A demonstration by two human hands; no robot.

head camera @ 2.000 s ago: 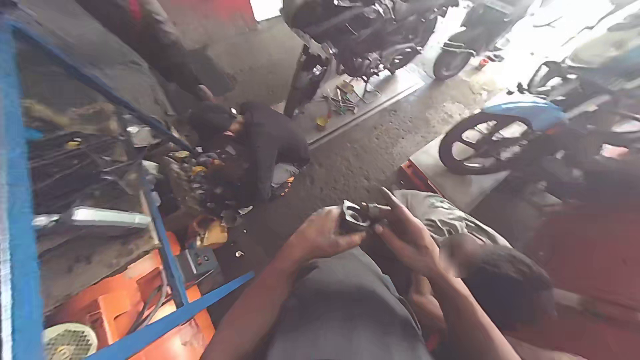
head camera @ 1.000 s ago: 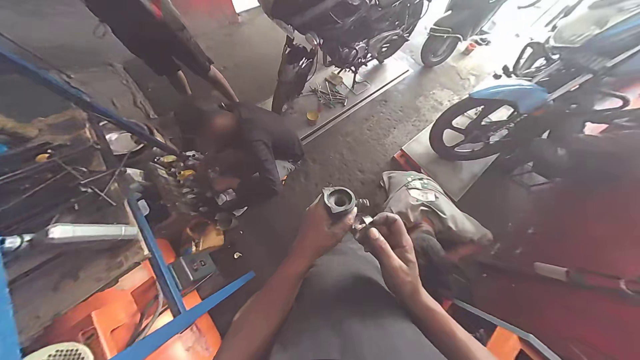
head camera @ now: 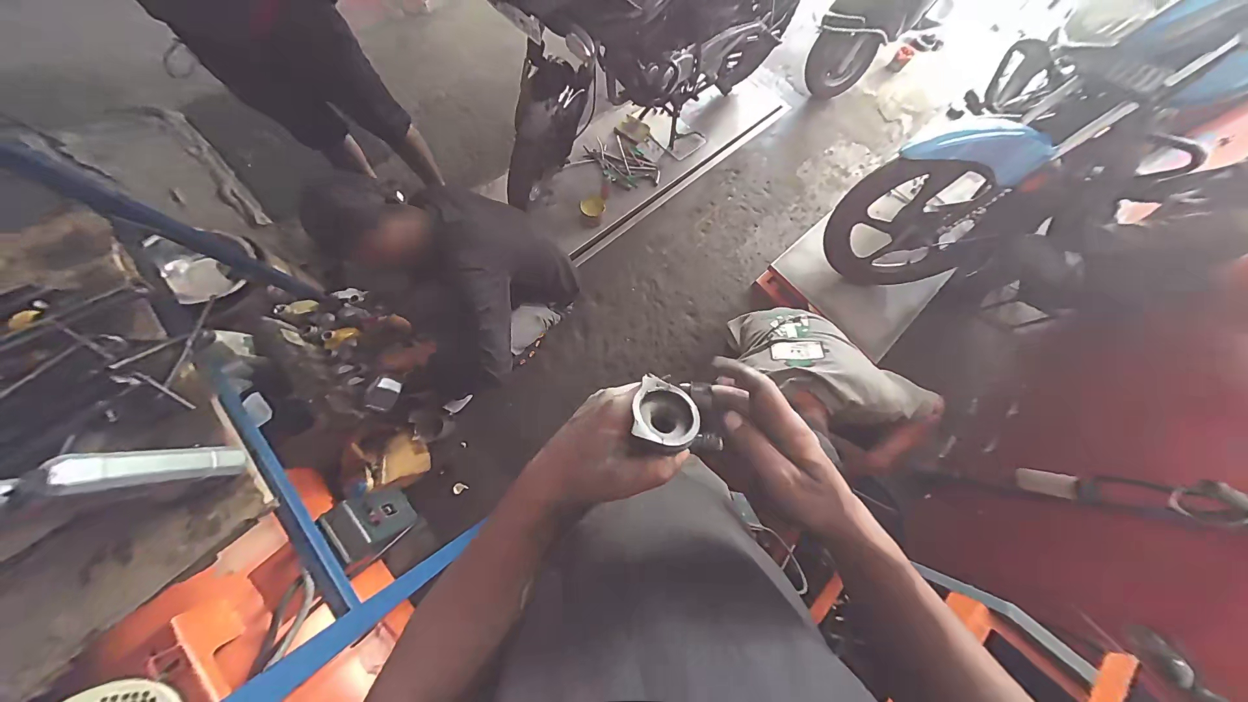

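A small metal part with a round bore, which looks like a carburetor body, is held upright in front of my lap with its open mouth toward the camera. My left hand is closed around its left side and underside. The fingers of my right hand touch the fittings on its right side, thumb and fingertips close together. Whether those fingers also pinch a separate small piece cannot be told. A threaded or ribbed stub sticks out of the part's lower right.
A person crouches ahead left beside scattered parts; another stands behind. A third person's grey shirt shows near my right hand. Motorcycles, one with a blue front fender, stand beyond. A blue metal frame is at my left.
My left hand has turned the metal part from a side-on view to its bore facing the camera. My right fingers, slightly apart from it one second ago, are now against its right side.
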